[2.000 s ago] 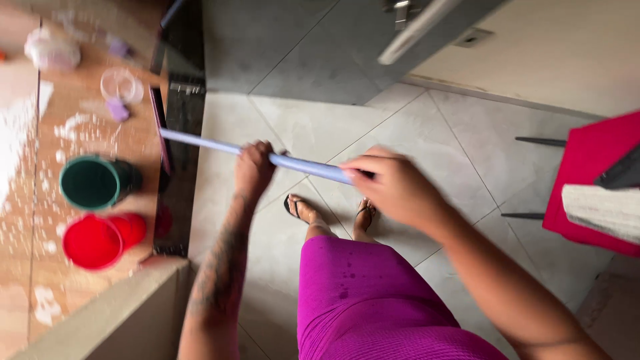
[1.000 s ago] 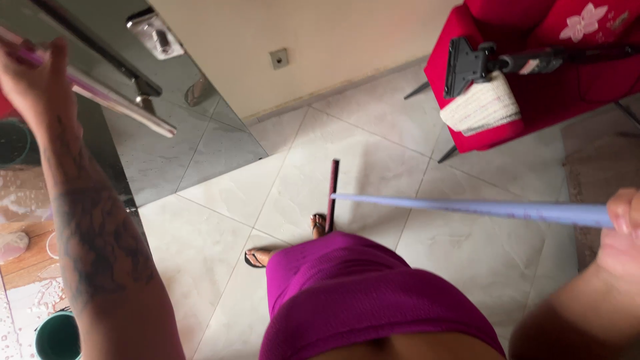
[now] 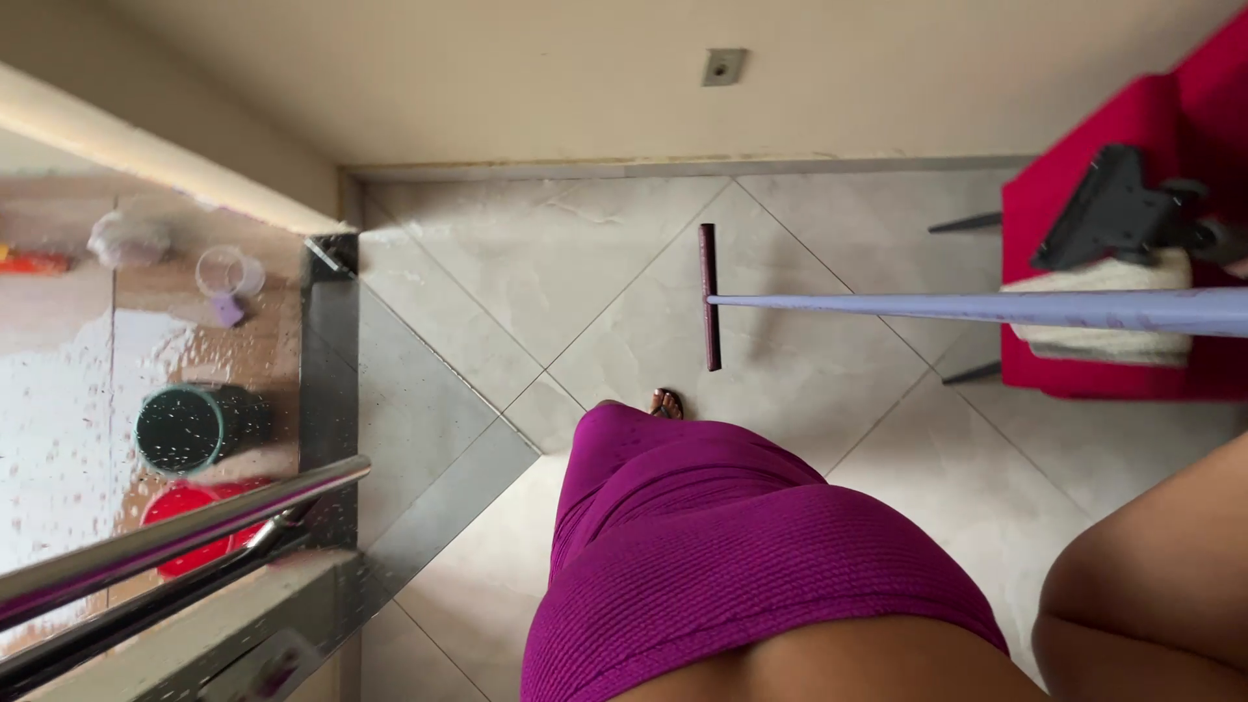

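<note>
A floor squeegee with a dark red head [image 3: 710, 297] and a long light-blue pole [image 3: 1024, 306] extends across the right half of the view. Its head lies over the pale floor tiles, just beyond my sandaled foot [image 3: 667, 403]. The pole runs out at the right edge, so its far end is hidden. My right arm shows at the lower right, but the hand is out of view. Neither my left hand nor its arm can be seen. A glass door with a metal bar handle [image 3: 185, 536] stands at the lower left.
Beyond the glass, a green bucket [image 3: 180, 429], a red bucket [image 3: 185, 522] and a clear plastic tub [image 3: 229, 271] stand on a wet, sudsy floor. At right, a red chair [image 3: 1092, 375] holds a folded cloth [image 3: 1102, 341] and a black vacuum head [image 3: 1102, 210]. A wall socket [image 3: 722, 67] is ahead.
Two seconds ago both hands were on the pole, with the squeegee at the doorway. A second ago my left hand was at the door handle; now both hands are out of view. The glass door has swung.
</note>
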